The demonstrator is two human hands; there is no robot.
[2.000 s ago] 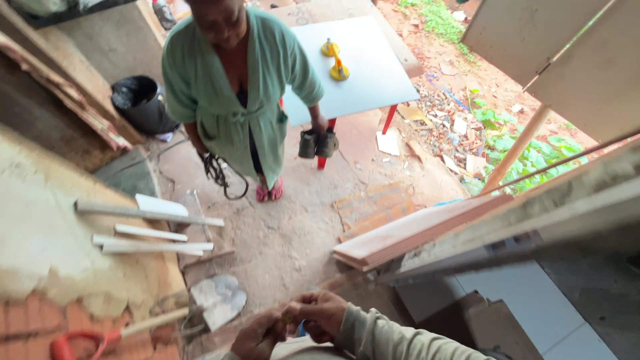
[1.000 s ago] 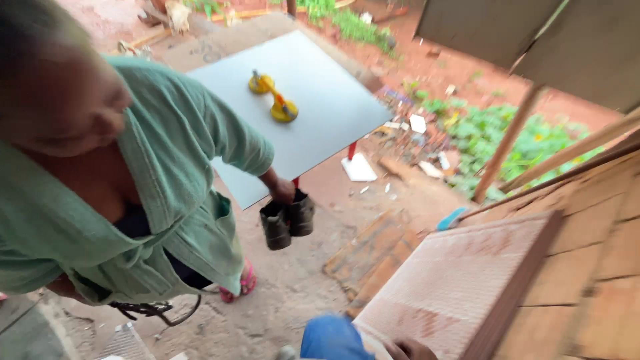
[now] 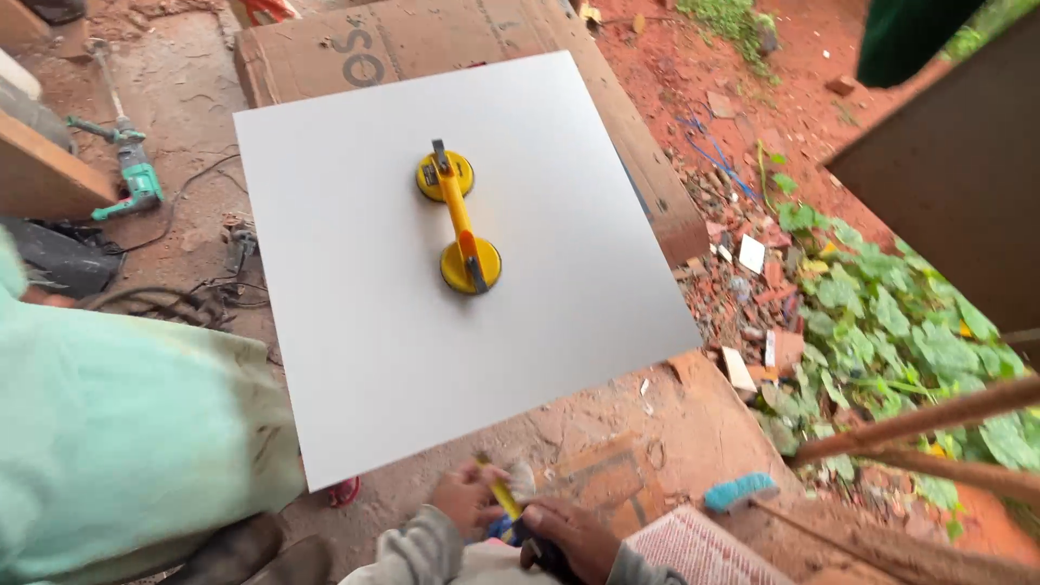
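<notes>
Low in the head view, my right hand (image 3: 573,536) grips a dark tape measure (image 3: 546,552). A short length of its yellow blade (image 3: 505,497) sticks out toward my left hand (image 3: 470,497), whose fingers are at the blade's end; whether they pinch it is blurred. Beyond my hands lies a large square pale tile (image 3: 366,341), raised above the floor, with a cardboard box (image 3: 309,61) at its far side. A yellow double suction-cup lifter (image 3: 459,215) rests on the tile.
A person in a light green robe (image 3: 138,422) stands close at the left, beside dark boots (image 3: 236,552). A green rotary hammer drill (image 3: 138,175) and cables lie on the floor. At the right are a blue brush (image 3: 739,490), a ribbed-back tile (image 3: 699,552), rubble and wooden poles (image 3: 918,422).
The view has moved much closer to the large tile. My hands now have a tape measure with its blade partly out. The person in the robe is now at the left edge.
</notes>
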